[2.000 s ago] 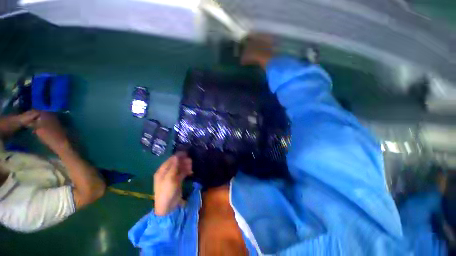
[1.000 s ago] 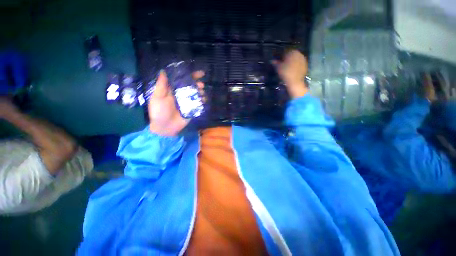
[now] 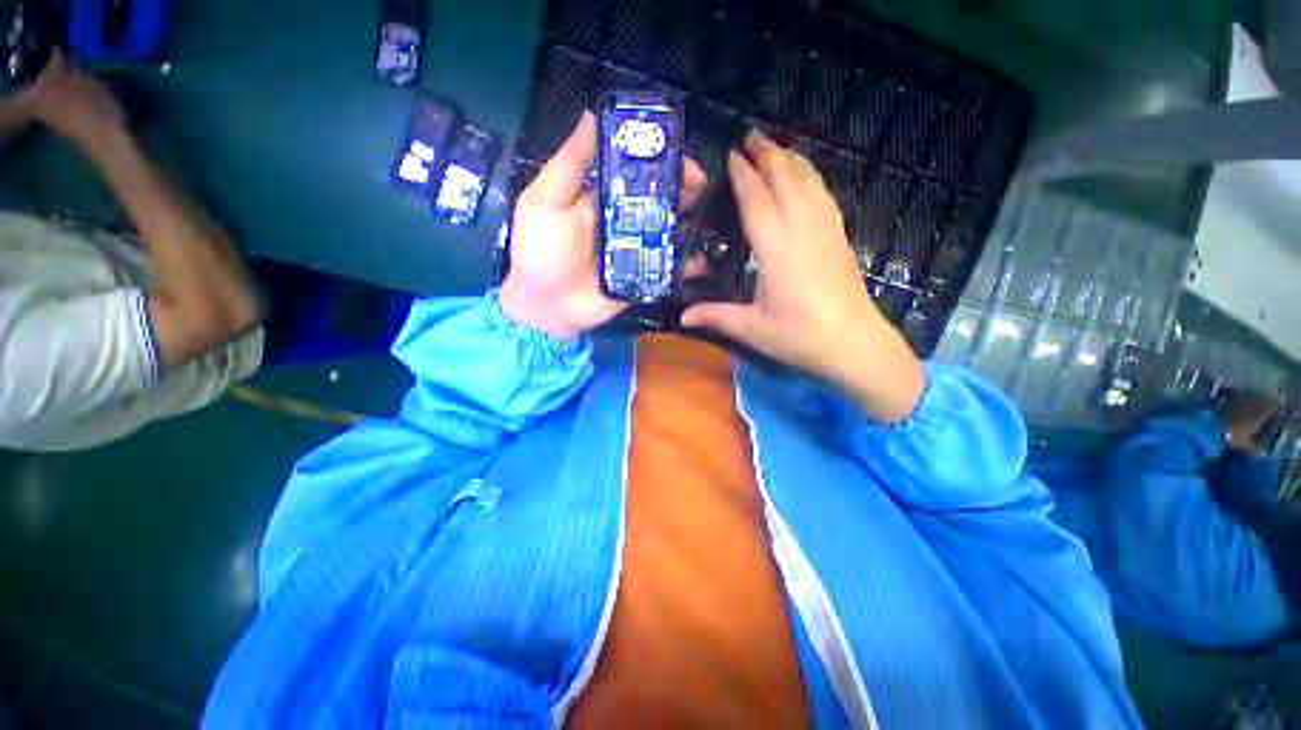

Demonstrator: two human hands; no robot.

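Observation:
My left hand (image 3: 559,235) holds a black phone body (image 3: 639,200) upright in the picture, its open side towards me. A pale round part shows at its upper end and silvery-blue circuitry on its lower half. My right hand (image 3: 799,271) is just right of the phone body, thumb and fingers apart, and I see nothing in it. Both hands are over the near part of a shiny black blister tray (image 3: 913,107) with rectangular pockets.
Several more phone bodies (image 3: 464,174) lie on the green bench (image 3: 307,143) at left. A blue bin (image 3: 120,26) is at the far left by a neighbour's hands. A clear blister tray (image 3: 1063,278) lies right of the black tray. Another blue-sleeved person (image 3: 1191,528) is at right.
The view has shifted and turned. The phone body in my left hand is now straight and in front of my chest. My right hand has come close to it and opened.

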